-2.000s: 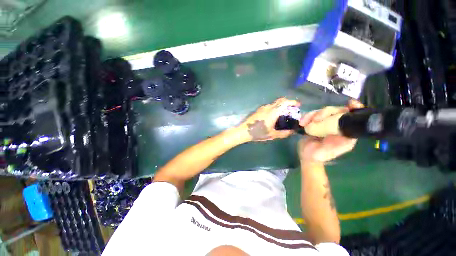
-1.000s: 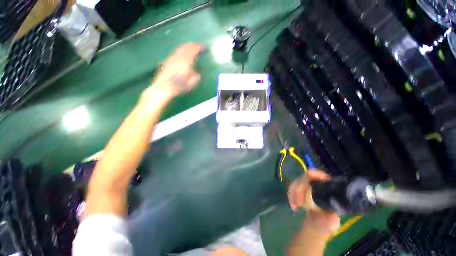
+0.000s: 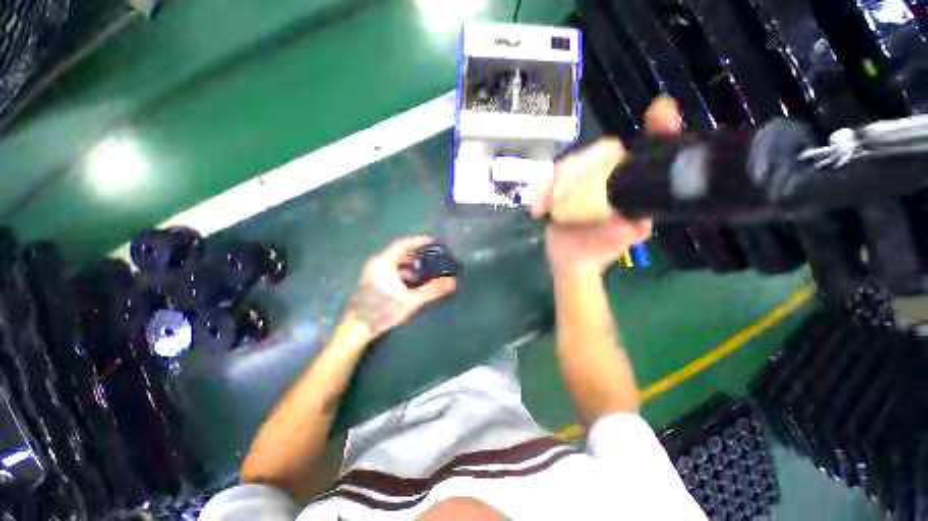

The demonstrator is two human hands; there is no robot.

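My left hand [image 3: 385, 288] holds a round black motor-like unit [image 3: 431, 264] between thumb and fingers, low over the green bench [image 3: 407, 356]. My right hand [image 3: 588, 198] is shut on the electric screwdriver [image 3: 712, 173], which lies nearly level and points left. Its nose is at the lower front opening of the white and blue screw feeder [image 3: 520, 126]; the driver bit and any screw on it are hidden or too small to tell. The feeder's top tray holds many small screws.
Several black units [image 3: 219, 285] stand grouped at left, with one silver-faced unit [image 3: 169, 333] among them. Stacks of black trays [image 3: 61, 397] rise at far left and at upper right [image 3: 702, 81]. Yellow and blue cutters [image 3: 636, 254] lie beneath the right wrist. A white strip [image 3: 305, 188] crosses the bench.
My left hand has come back from its reach over the bench and now has a black unit in it. My right hand has moved the screwdriver up to the feeder. The head view has shifted.
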